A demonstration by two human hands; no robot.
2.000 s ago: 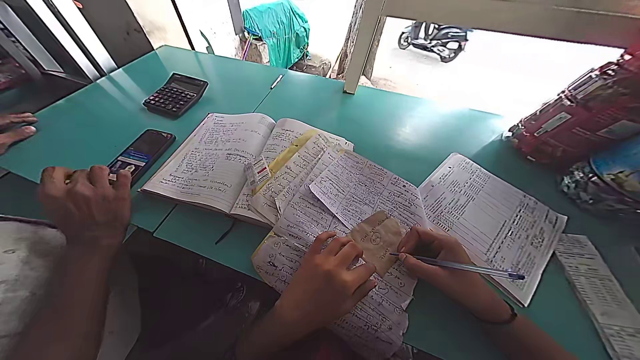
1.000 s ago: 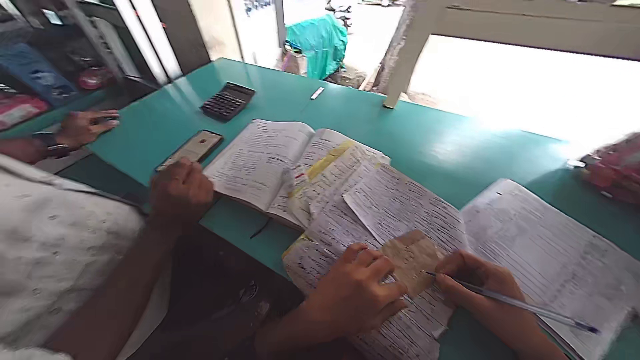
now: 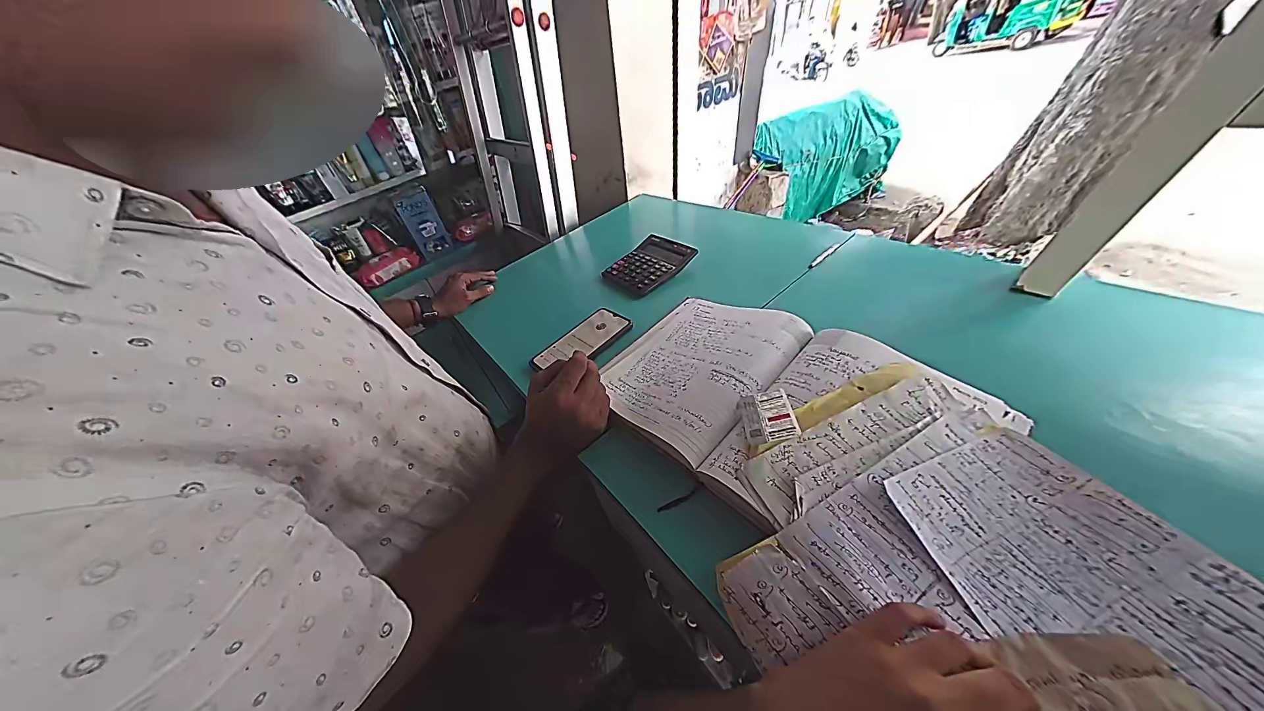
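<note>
At the bottom edge my left hand (image 3: 899, 667) lies palm down, its fingertips at the edge of a piece of brown paper (image 3: 1096, 671). Beneath it spread handwritten sheets (image 3: 1066, 533), partly cut off by the frame. They overlap an open notebook (image 3: 711, 365), on which a yellow-edged paper and a small printed packet (image 3: 769, 418) rest. My right hand and the pen are out of the frame. Left of the notebook, another person's hand (image 3: 568, 405) touches a smartphone (image 3: 581, 339) on the green counter. A black calculator (image 3: 650, 265) sits behind the phone.
A person in a patterned white shirt (image 3: 227, 395) stands close on the left, one hand (image 3: 464, 292) at the counter's corner. A post (image 3: 1145, 168) rises from the far edge of the green counter (image 3: 1106, 336). Shelves of goods (image 3: 365, 197) stand behind the person.
The view has swung far to the left, bringing the other person's torso in and taking my right hand and the pen out of frame. My left hand remains at the brown paper.
</note>
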